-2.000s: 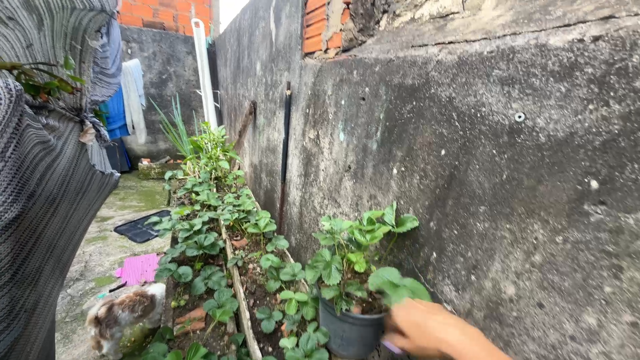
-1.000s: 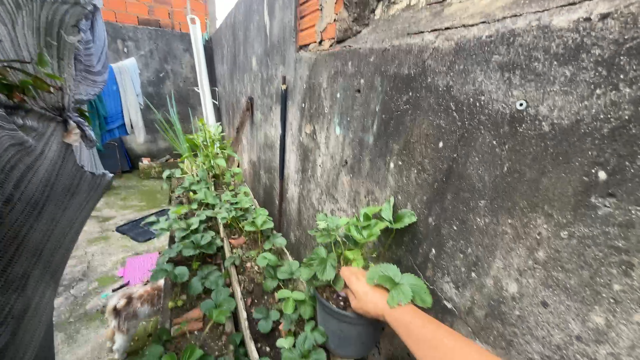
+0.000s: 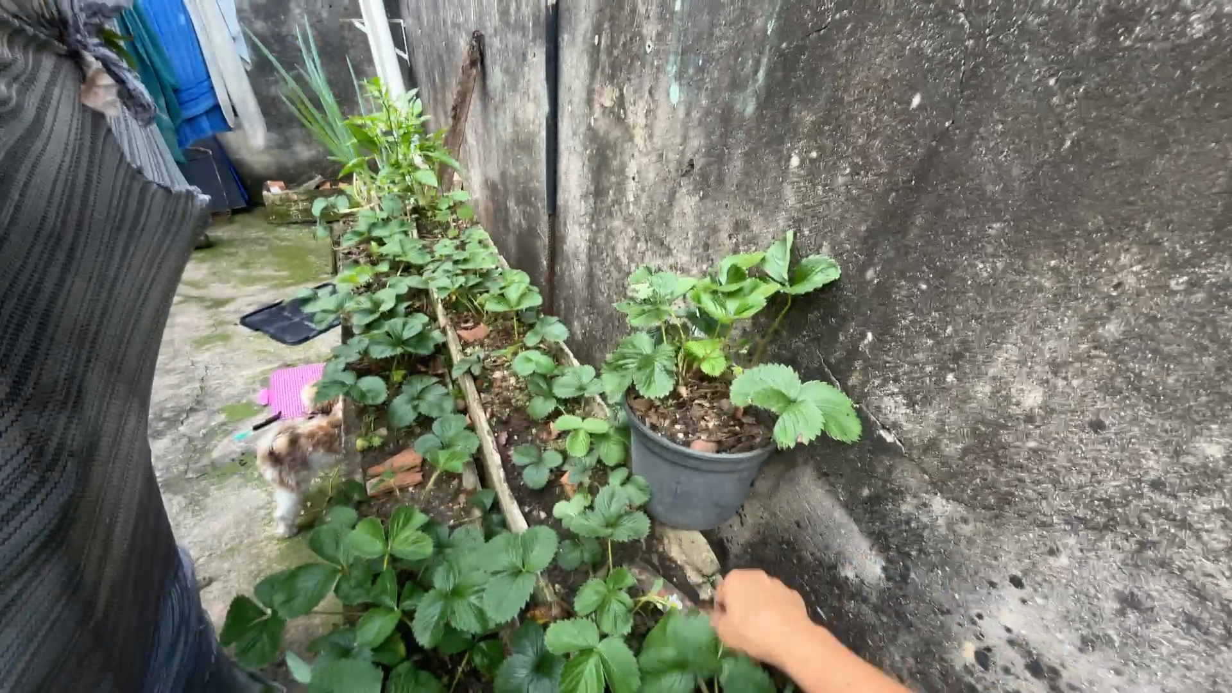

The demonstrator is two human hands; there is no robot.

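My right hand (image 3: 756,611) is low at the right, its fingers curled in beside the strawberry leaves of the bed; whether it holds a leaf or stem cannot be told. A dark grey plastic pot (image 3: 698,481) stands above and to the left of the hand, against the wall. In it grows a strawberry plant (image 3: 736,298) with serrated leaves, one cluster hanging over the rim. Strawberry plants (image 3: 452,597) fill the near part of the bed, and a small white flower (image 3: 671,602) shows just left of the hand. My left hand is out of view.
A rough concrete wall (image 3: 962,289) borders the bed on the right. A wooden strip (image 3: 478,414) runs along the bed. On the left are a hanging striped cloth (image 3: 87,318), a brown-and-white dog (image 3: 298,457), a pink mat (image 3: 294,390) and a black tray (image 3: 289,313).
My right hand was beside the pot, then at the plant inside it; it has come away and is now lower, near the bed's leaves. The view has tilted down.
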